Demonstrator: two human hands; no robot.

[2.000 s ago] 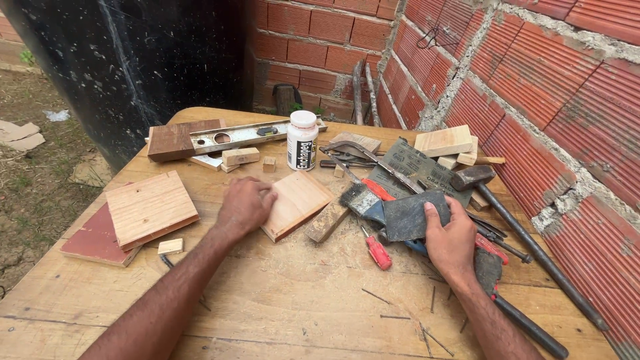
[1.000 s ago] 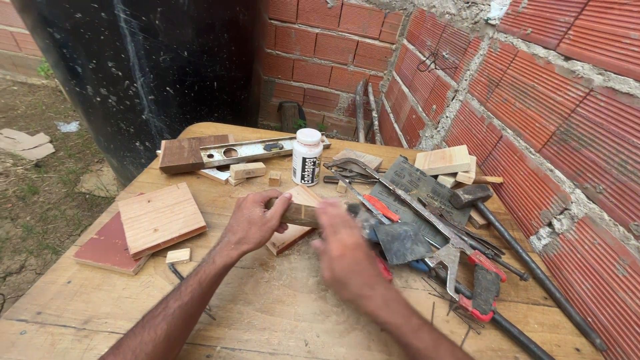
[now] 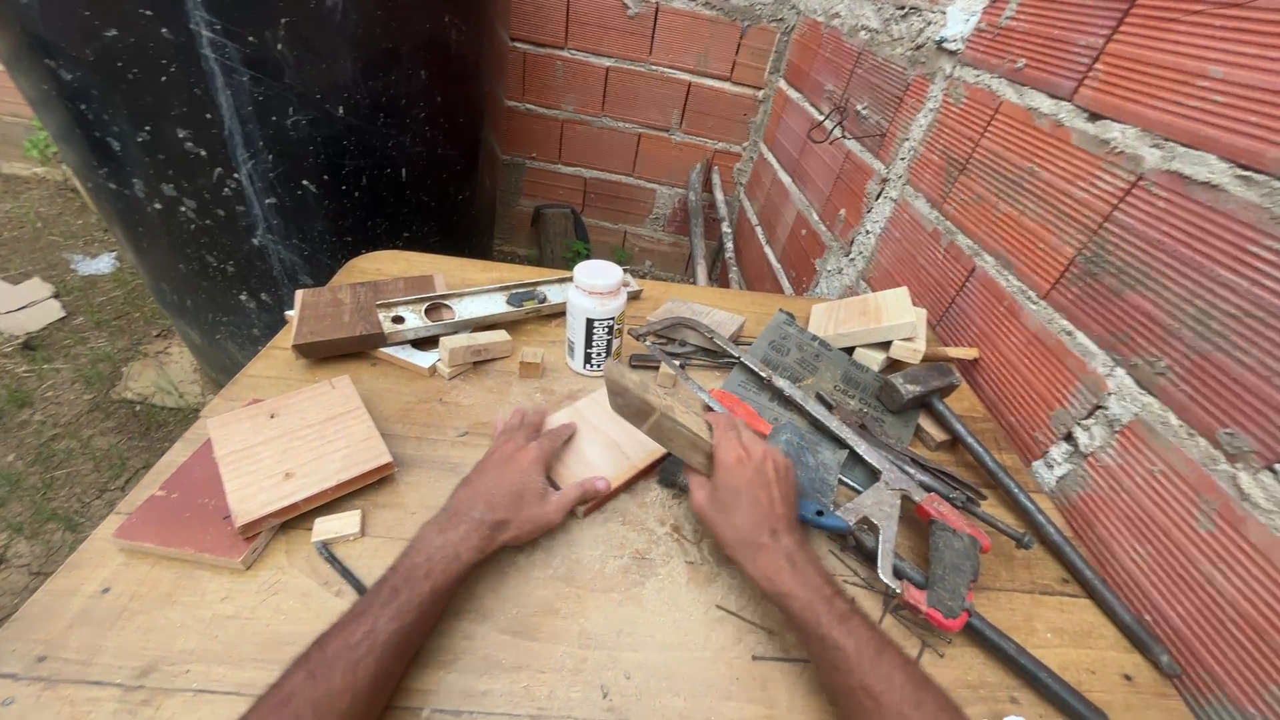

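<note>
My left hand [image 3: 525, 480] rests on the left edge of a light square wood block [image 3: 600, 440], thumb and fingers spread around its corner. My right hand [image 3: 745, 490] grips a narrow piece of wood [image 3: 655, 415], tilted over the block's right side. Beyond the block stands a white plastic bottle with a lid [image 3: 596, 325]. Just right of my right hand lie a hacksaw with a red and black handle [image 3: 950, 560], a dark piece of sandpaper [image 3: 812, 465] and a printed sandpaper sheet [image 3: 800, 365]. Sawdust and nails lie near my right wrist.
Square wood boards [image 3: 300, 450] lie stacked at the left, near a small wood piece [image 3: 337, 526]. A metal level [image 3: 480, 308] leans on a brown block [image 3: 350, 315] behind. A hammer [image 3: 1040, 510] and wood offcuts [image 3: 865, 320] lie right, beside a brick wall [image 3: 1060, 210]. A black tank [image 3: 300, 130] stands back left.
My right hand, which held the dark sandpaper two seconds ago, now holds the narrow wood piece. My left hand held that piece one second ago and is now on the square block.
</note>
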